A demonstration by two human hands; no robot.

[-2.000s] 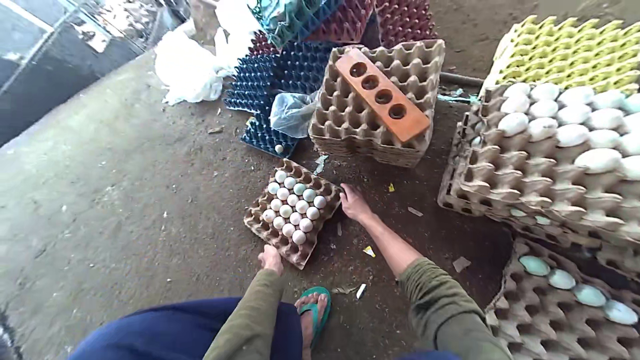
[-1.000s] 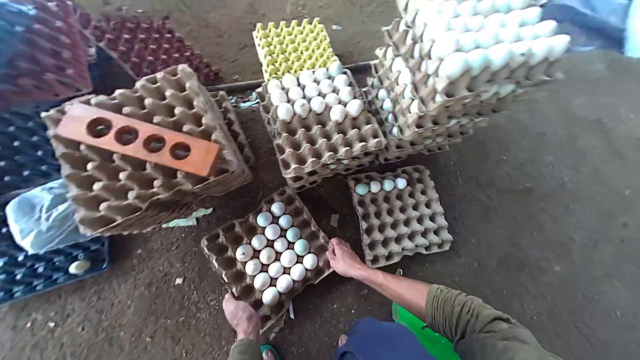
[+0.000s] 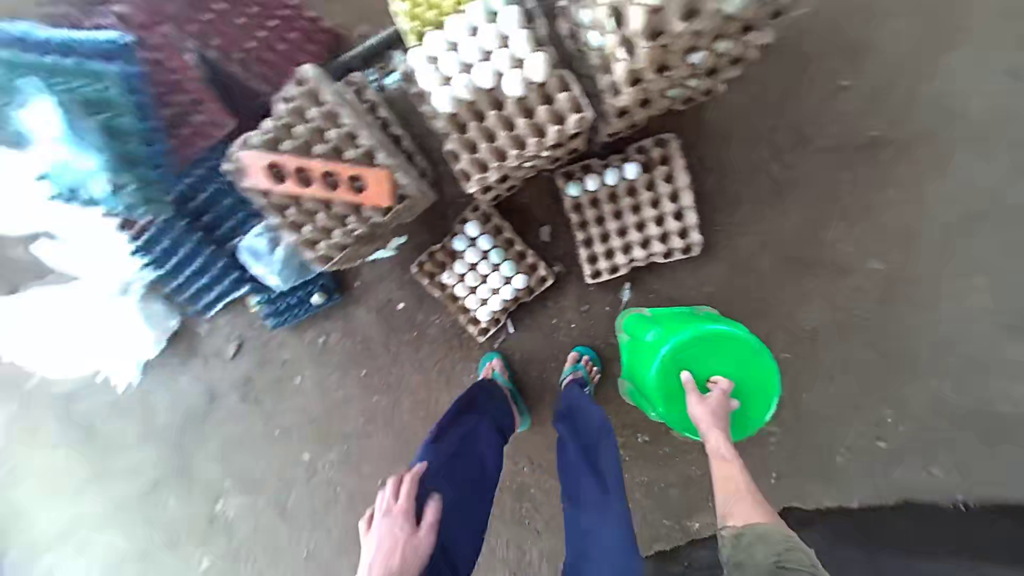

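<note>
My right hand (image 3: 710,402) is on the round top of a green plastic stool (image 3: 676,360), fingers curled at its middle, where a grip hole may be hidden. My left hand (image 3: 400,520) hangs beside my left thigh, fingers apart, holding nothing. On the ground ahead of my feet lies a pulp egg tray (image 3: 534,258) with a block of white and pale green eggs. Right of it, a second pulp tray (image 3: 640,228) has a few eggs in one row near its far edge.
An orange board with round holes (image 3: 320,178) lies on stacked pulp trays (image 3: 336,120). Another stack (image 3: 512,144) carries white eggs, with more trays (image 3: 672,64) to its right. Blue plastic trays (image 3: 200,248), a clear bag (image 3: 276,256) and white plastic sheeting (image 3: 72,304) are at left.
Both hands have let go of the tray with the block of eggs, which now rests on the ground. My right hand has moved to the green stool. The view has shifted widely.
</note>
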